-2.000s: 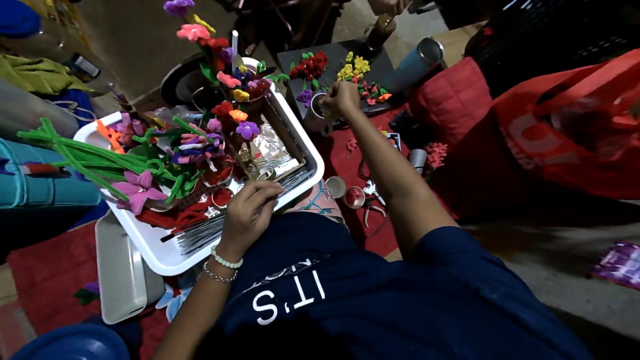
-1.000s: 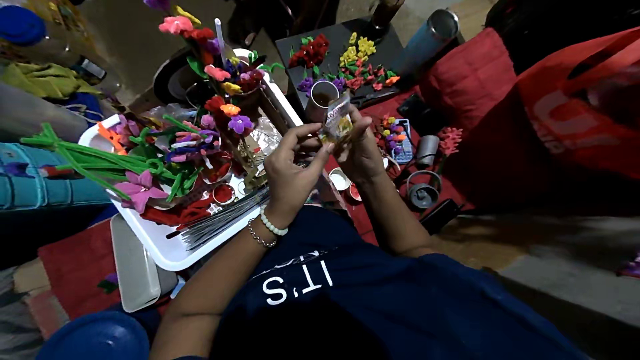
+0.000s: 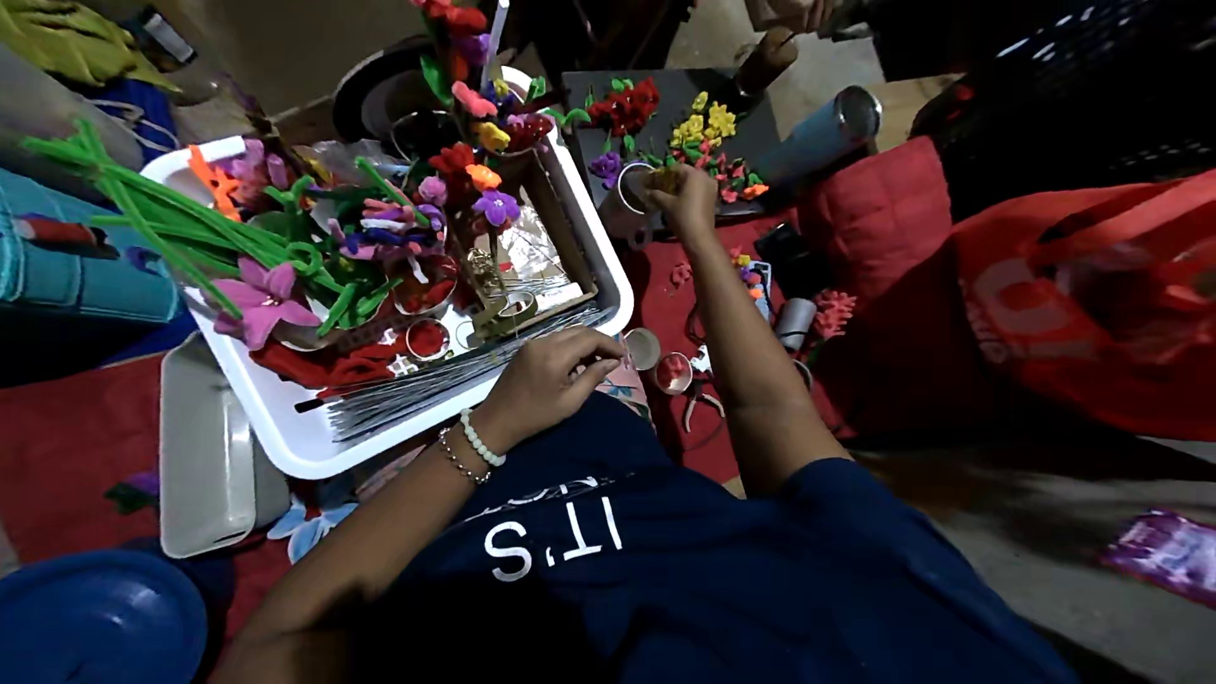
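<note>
My right hand (image 3: 686, 201) is at the rim of a cup (image 3: 631, 204), its fingers closed on a small yellowish item that is partly hidden. My left hand (image 3: 559, 375) rests near the front right edge of a white plastic tray (image 3: 313, 461), fingers curled, with nothing seen in it. A bundle of thin metal wires (image 3: 408, 404) lies in the tray close to that hand. Green pipe cleaners (image 3: 180, 223), a pink pipe-cleaner flower (image 3: 266, 299) and a purple flower (image 3: 497, 207) are in the tray too.
A dark board (image 3: 579, 90) behind the cup holds red flowers (image 3: 627, 106) and yellow flowers (image 3: 708, 123). Another person's hand (image 3: 769, 59) is beside it. Pliers (image 3: 701, 407) and small cups lie on red cloth. A blue tumbler (image 3: 817, 138) stands at the right.
One second ago both my hands were together holding a small packet. They have since parted: my right hand has moved to the cup, my left toward the tray's edge.
</note>
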